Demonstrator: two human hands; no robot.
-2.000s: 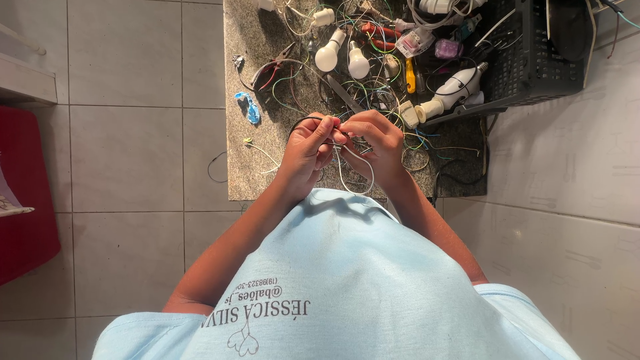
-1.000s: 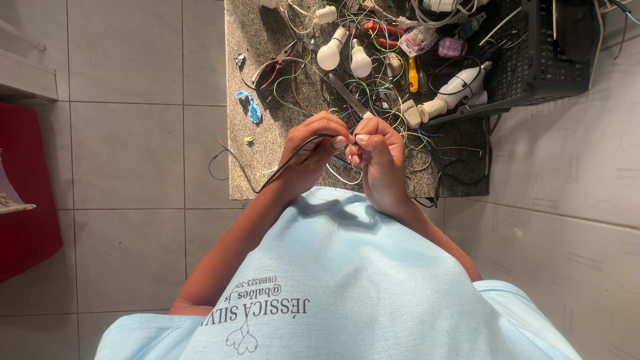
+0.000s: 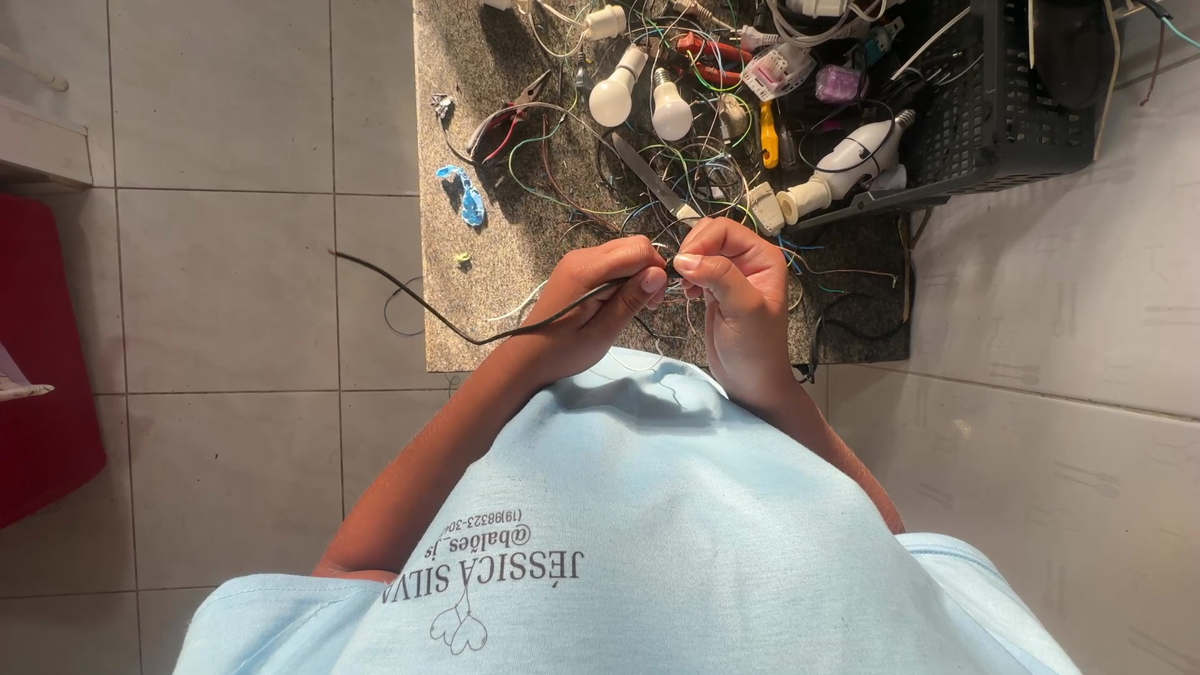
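Both hands meet over the near part of a speckled stone counter. My left hand [image 3: 600, 295] pinches a black cable [image 3: 441, 319], whose loose end sticks out to the left past the counter's side. My right hand [image 3: 736, 291] is closed at the fingertips on the same cable, close beside the left fingertips; the bit between them is mostly hidden. A pale wire [image 3: 637, 364] hangs below the hands against the light blue shirt. Just beyond the right hand lies a knife [image 3: 647, 173] with a light handle, among tangled thin wires.
The stone counter [image 3: 469, 319] holds two white bulbs [image 3: 614, 94], [image 3: 671, 111], pliers [image 3: 502, 122], red-handled tools [image 3: 717, 56], a yellow-handled screwdriver [image 3: 769, 136], a white lamp in a socket [image 3: 858, 155] and blue scrap [image 3: 464, 197]. A black plastic crate [image 3: 1022, 131] stands at right, near the tiled wall.
The black cable's free end has swung outward and up to the left since one second ago. Both hands remain together, and their fingers have shifted on the cable.
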